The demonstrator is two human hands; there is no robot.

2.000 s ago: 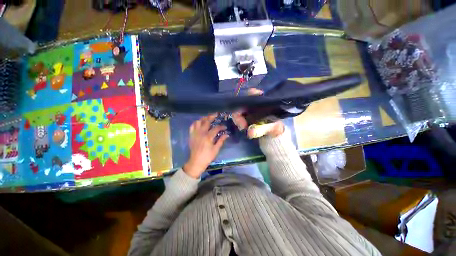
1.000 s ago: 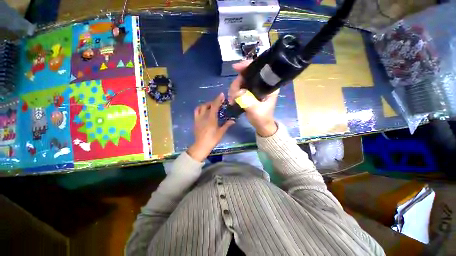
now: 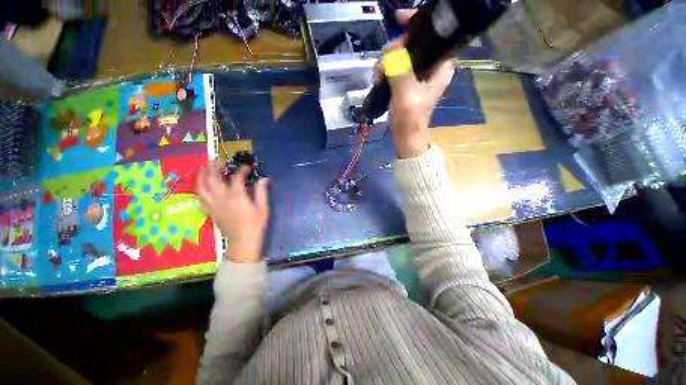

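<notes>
My right hand grips the black electric screwdriver by its yellow ring; its nose points down at the front ledge of the screw feeder. My left hand is over a black ring-like part at the mat's right edge, fingertips at it; whether they grip it is hidden. Another ring-like part lies on the dark blue sheet between my hands, with red and pale lead wires running up towards the feeder ledge.
The colourful mat lies at left. A dark pile of wired parts is behind, left of the feeder. A clear plastic bag of reddish-grey parts is at right. A carton and a blue bin stand below the bench edge.
The screwdriver has moved from the part in front of me up to the feeder ledge. My left hand has left that part and moved left to the ring by the mat.
</notes>
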